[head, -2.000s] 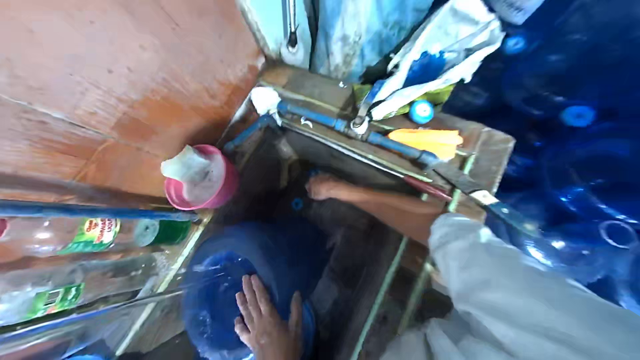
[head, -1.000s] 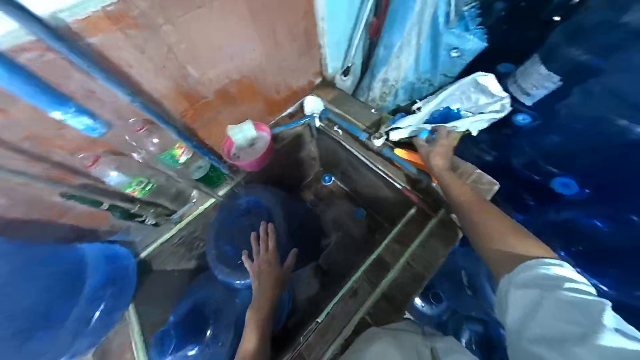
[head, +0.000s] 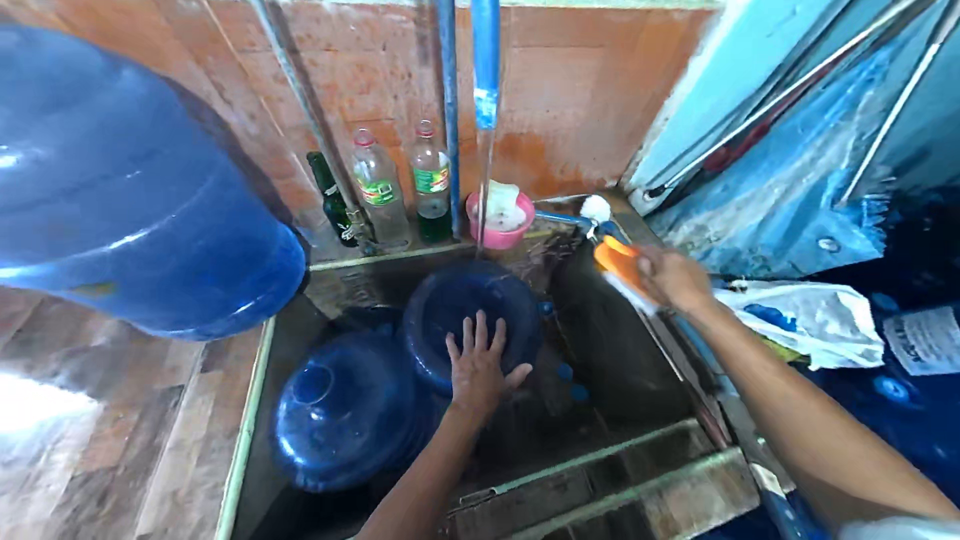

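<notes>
My left hand [head: 480, 367] lies with spread fingers on a round blue plastic water jug [head: 442, 300] standing in a dark tiled basin [head: 637, 397]. A thin stream of water falls onto the jug's far side from a blue pipe [head: 486, 67]. My right hand [head: 675, 281] grips an orange scrub brush [head: 621, 264] with pale bristles, held over the basin's right edge. Beside the first jug, to its left, a second blue water jug [head: 345, 412] shows its neck. A pink tub [head: 501, 234] with a white piece and suds in it stands behind the basin.
Plastic bottles [head: 379, 191] and a green glass bottle [head: 334, 202] line the tiled wall. A large blue jug [head: 142, 180] is at the left. White plastic bag [head: 810, 319] lies right of the basin, near more blue jugs. Several blue caps [head: 577, 392] are in the basin.
My right hand was down in the basin, then reached to the white bag and orange brush on the ledge; now it holds the brush nearer the tub. My left hand stays on the jug. The view has turned left.
</notes>
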